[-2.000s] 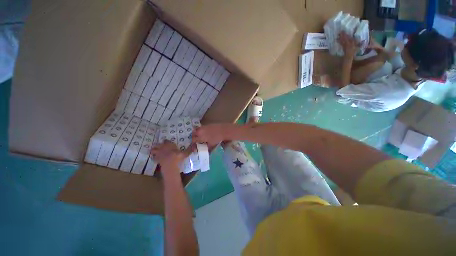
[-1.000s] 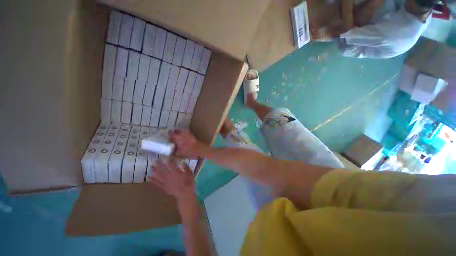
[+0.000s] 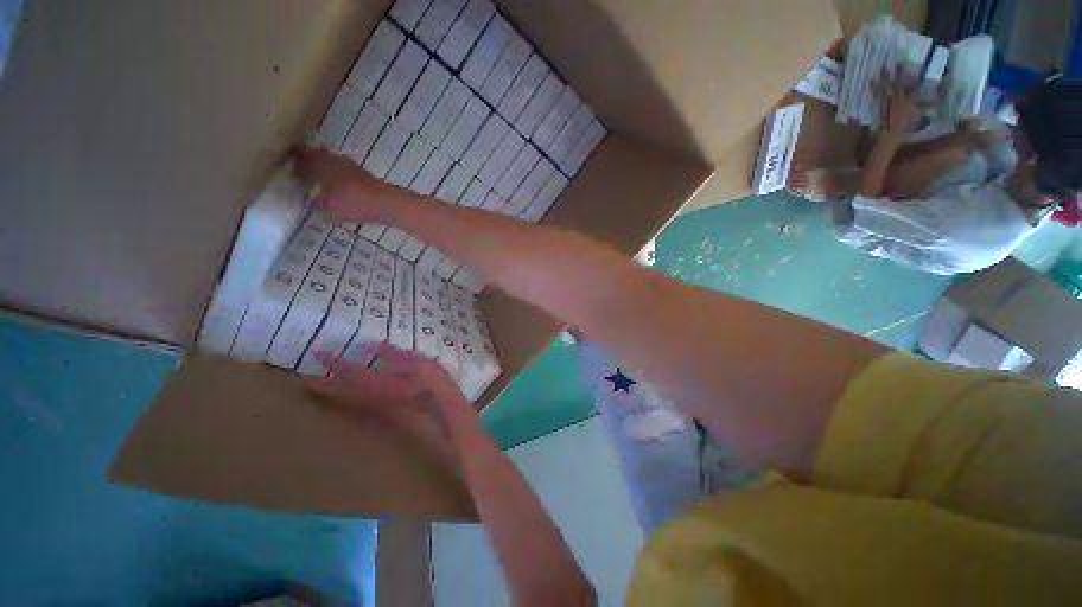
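A large brown carton holds rows of white product boxes; a nearer row shows small ring marks. My right hand reaches across to the far left of this row. Its fingers are on the far end of a white box lying against the carton's left wall; the fingertips are partly hidden and blurred. My left hand lies along the near ends of the row, fingers spread, touching boxes but gripping none that I can see.
Wide carton flaps spread around the opening. At the upper right, a seated person holds a stack of white boxes beside a loose box on brown cardboard. A brown carton stands behind. A pale panel lies below the carton.
My right hand has moved left and away from me, from mid-row to the carton's left wall. My left hand stays at the near ends. The view has shifted and shows the seated person's stack again.
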